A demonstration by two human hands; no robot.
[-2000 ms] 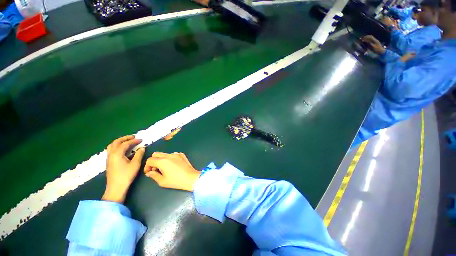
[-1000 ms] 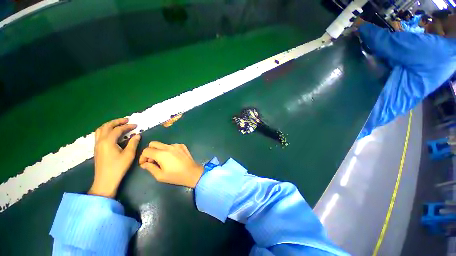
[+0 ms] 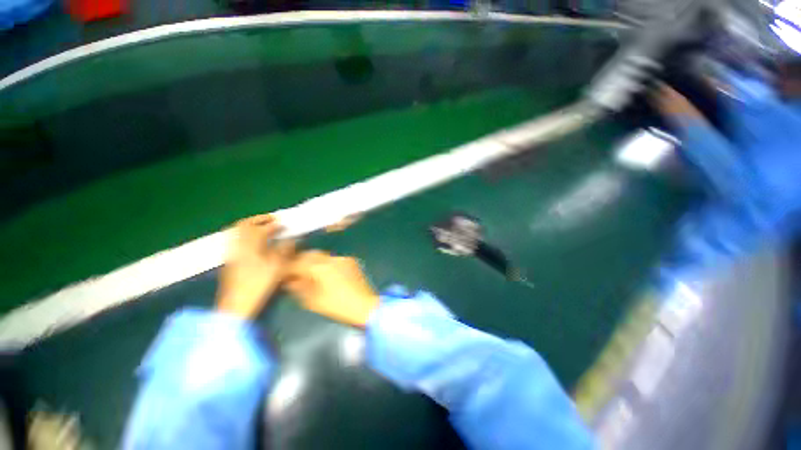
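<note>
The view is blurred. My left hand [image 3: 252, 266] rests at the worn white rail, fingers bent over its near edge. My right hand [image 3: 330, 285] is just right of it on the green bench, fingers curled, its fingertips close to or touching my left hand. Whether either hand holds a small part cannot be told. A small dark glittering module pile [image 3: 456, 235] with a black tail lies on the bench to the right of my hands. A small orange-brown mark [image 3: 342, 223] shows at the rail's near edge.
The white rail [image 3: 395, 191] runs diagonally between the green conveyor belt [image 3: 211, 191] and the bench [image 3: 527, 255]. Cream pieces [image 3: 54, 431] show at the lower left. A person in a blue smock [image 3: 746, 167] is at the right. A red container [image 3: 98, 9] is at the top left.
The view has shifted and blurred. My hands have come together, closing the gap between them. Cream pieces have come into view at the lower left. The pile still lies on the bench.
</note>
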